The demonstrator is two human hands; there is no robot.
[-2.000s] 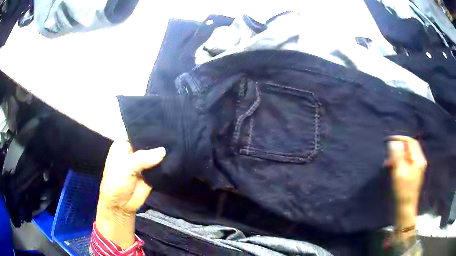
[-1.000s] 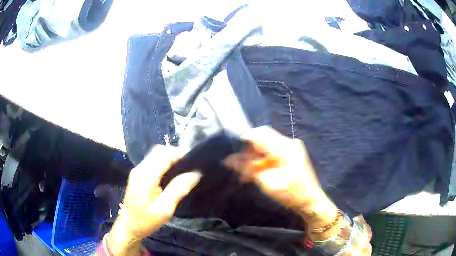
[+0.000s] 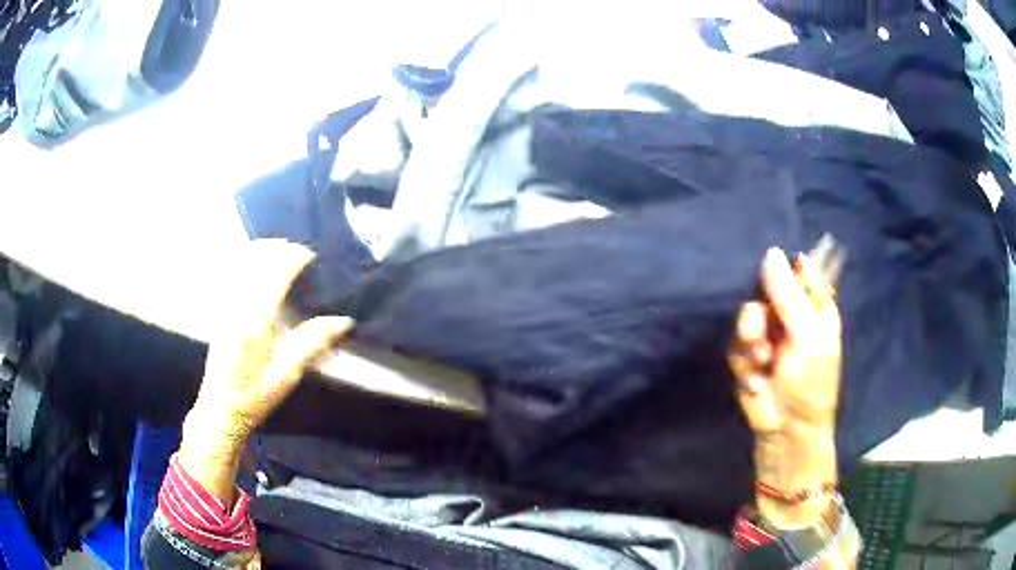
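A dark denim jacket (image 3: pixel 624 267) lies across the table in front of me, with parts of its pale grey reverse side showing toward the back. A dark sleeve-like piece stretches between my hands. My left hand (image 3: pixel 251 345) grips the jacket's dark edge at the left, thumb on top. My right hand (image 3: pixel 791 334) is over the jacket at the right, its fingers curled around thread snips (image 3: pixel 824 262). The snips' metal blades are blurred and point up. A small orange-red part shows at the fingers.
A white table (image 3: pixel 111 223) lies under the jacket. A pale grey garment (image 3: pixel 100 67) is at the back left, dark garments (image 3: pixel 891 78) at the back right. Grey and dark garments (image 3: pixel 479 529) are piled at my lap. Blue crate parts (image 3: pixel 145 479) and a green crate (image 3: pixel 888 512) stand below.
My right hand has moved right, away from my left hand. My left hand has shifted left. The dark piece now lies stretched between them, and the square pocket outline is covered.
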